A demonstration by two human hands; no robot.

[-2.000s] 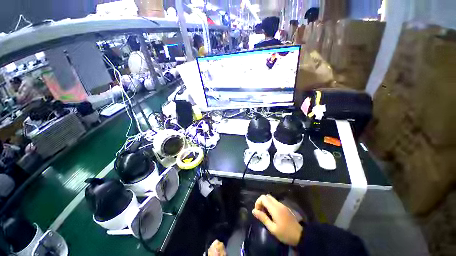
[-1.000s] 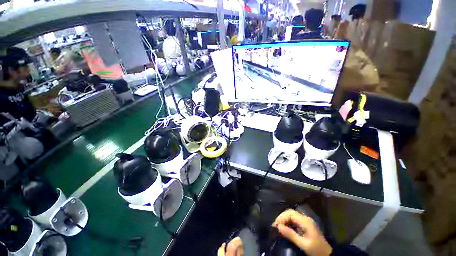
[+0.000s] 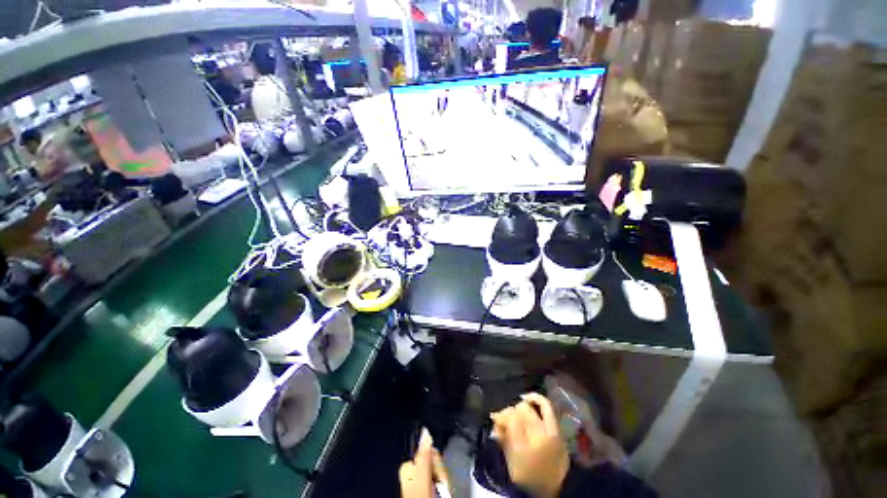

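Note:
A dome camera with a black head and white shell [image 3: 488,475] is low in front of me, cut off by the bottom edge. My right hand [image 3: 530,443] is over its right side with bent fingers and hides part of it. My left hand [image 3: 420,475] is left of the camera, with fingertips close together near a dark lead and a small white piece; the grip is unclear. The monitor [image 3: 498,136] shows a bright live picture of an aisle. Two dome cameras [image 3: 513,255] [image 3: 572,255] stand on the black bench, with black leads at their feet.
More dome cameras [image 3: 219,374] lie on the green bench [image 3: 146,321] at left. A white ring housing [image 3: 336,265], yellow tape roll [image 3: 374,290] and tangled cables [image 3: 399,243] sit at the corner. A mouse [image 3: 644,300] and orange item [image 3: 659,264] are at right, beside stacked cartons [image 3: 817,224].
The view swung right, then back left. The monitor picture has changed. My right hand has moved from across the black head to a more upright pose, and more of my left hand shows.

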